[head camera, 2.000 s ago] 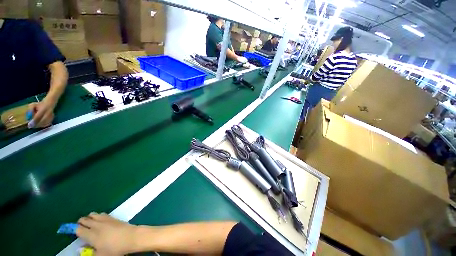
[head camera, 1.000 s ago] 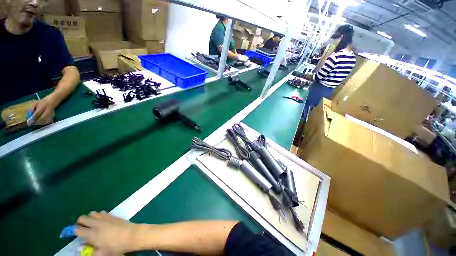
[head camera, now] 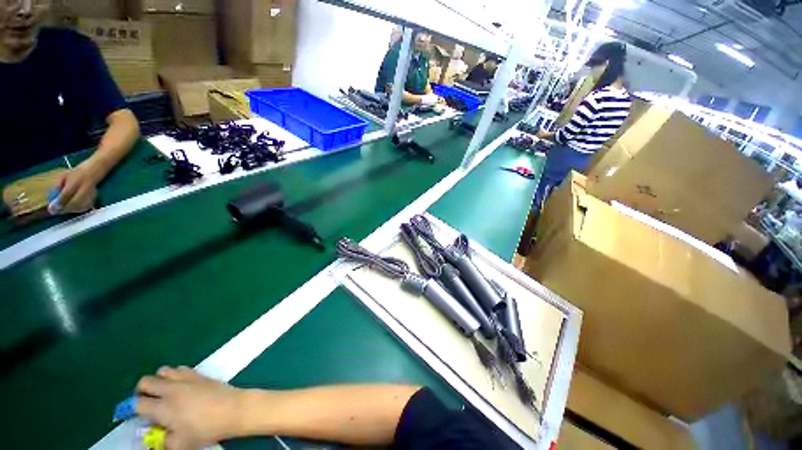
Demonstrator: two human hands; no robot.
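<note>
My right hand is at the lower left, over the white belt edge, with its fingers bent. Blue and yellow coverings show at its fingertips. I cannot tell whether it holds anything. My left hand is out of the picture. A dark grey hair dryer head with a narrow black stem lies on the green belt, beyond my hand. A pale-edged tray at the right holds several grey handle tubes with bundled cords.
A worker sits across the belt, a hand on a gold-brown block. Loose black parts lie by a blue bin. Another dryer is farther up the belt. Large cartons and a person in stripes are at right.
The nearer hair dryer has moved left and closer along the belt. The farther one has also shifted left. My right hand has barely moved.
</note>
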